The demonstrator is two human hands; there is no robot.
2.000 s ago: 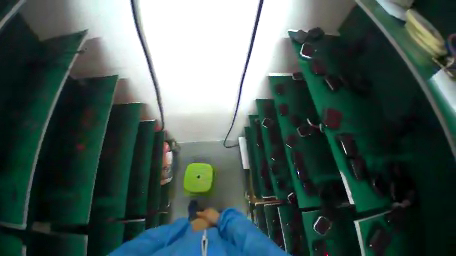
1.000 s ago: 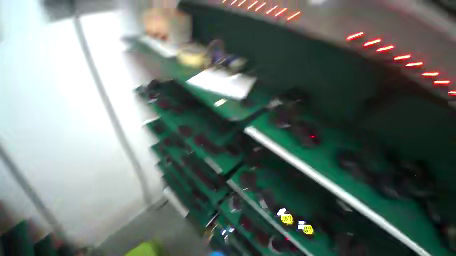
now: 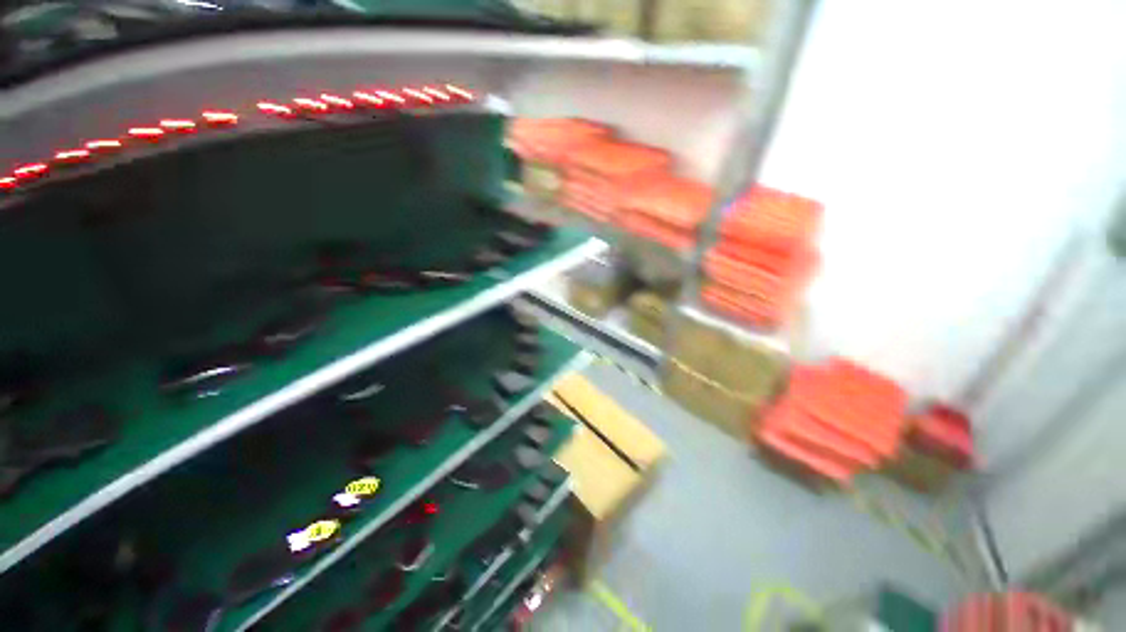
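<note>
Neither of my hands is in the picture. Nearest in front of me are the tiered green ageing rack shelves (image 3: pixel 309 358) with pale edges, on the left. Small dark electronic units lie along them, one near the upper shelf's edge (image 3: pixel 208 374). On a tier below, two units have lit white and yellow screens (image 3: pixel 316 535). A row of red indicator lights (image 3: pixel 179 124) runs above the top shelf. The frame is blurred by motion, so small details cannot be told.
Stacked orange-red trays (image 3: pixel 759 259) stand by the wall at the back, with another stack (image 3: pixel 840 420) to the right. A cardboard box (image 3: pixel 605 451) stands at the rack's end. Grey floor (image 3: pixel 729 519) with yellow lines lies right of it. More orange-red trays show at the bottom right edge.
The view has swung right, from the aisle with the green stool, along the rack to its other end. My hands, seen two seconds ago, are out of the picture.
</note>
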